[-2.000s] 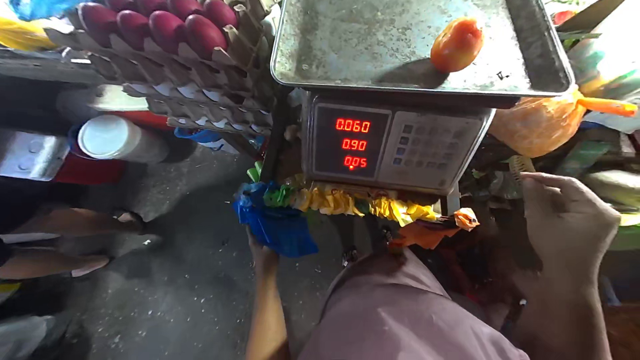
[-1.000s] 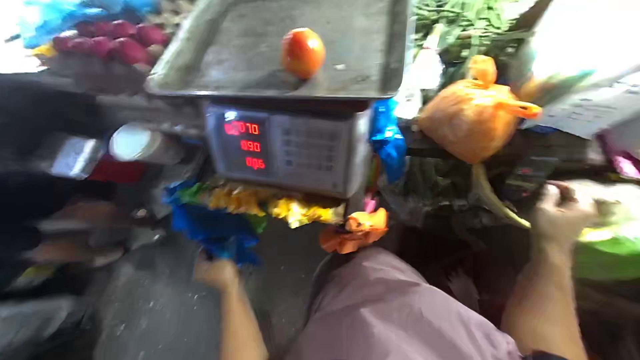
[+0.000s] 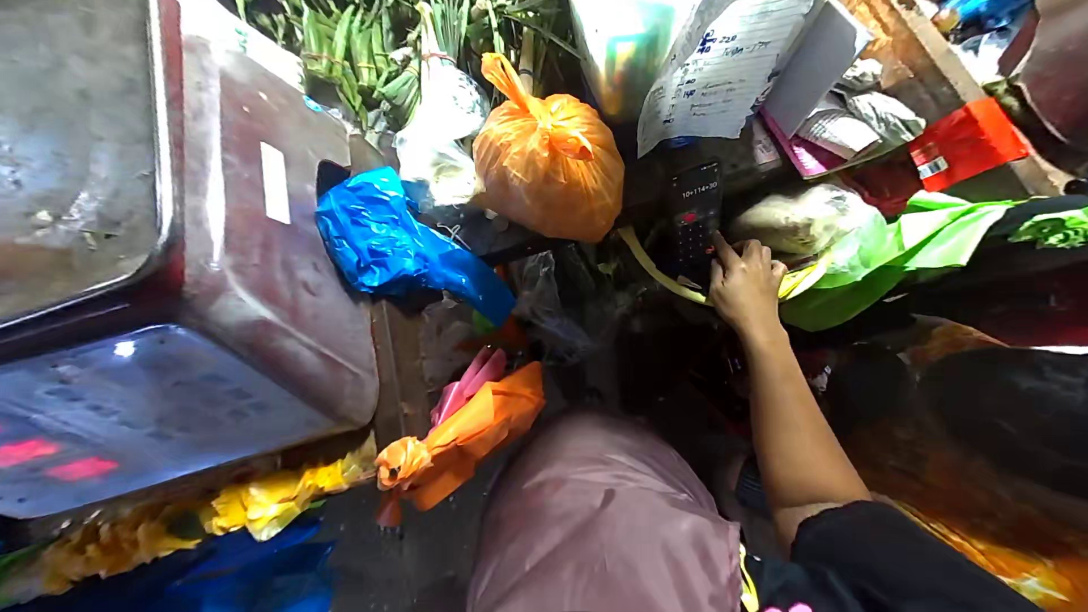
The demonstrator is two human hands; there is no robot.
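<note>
My right hand (image 3: 748, 280) has its index finger on the lower right of a dark smartphone (image 3: 693, 225), whose lit screen shows a calculator keypad. Nothing is visibly held in that hand, and its other fingers are loosely curled. My left hand is out of the frame. An orange tied plastic bag (image 3: 557, 166), round and filled, sits left of the phone. A green plastic bag (image 3: 884, 263) lies right of my hand, beside a clear bag with pale contents (image 3: 807, 217). A digital scale (image 3: 263, 280) with a metal tray (image 3: 76, 153) fills the left side; its red digits are blurred.
A blue plastic bag (image 3: 395, 246) hangs by the scale's right side. Orange bags (image 3: 476, 433) and yellow bags (image 3: 268, 501) hang along the front edge. Bundled green vegetables (image 3: 365, 55), a handwritten sheet (image 3: 722, 68) and a red packet (image 3: 969, 144) line the back.
The view has swung far to the right. My right hand, over the dark area near the stall's right side before, is now at the phone. My left hand, at the blue bags before, has left the view.
</note>
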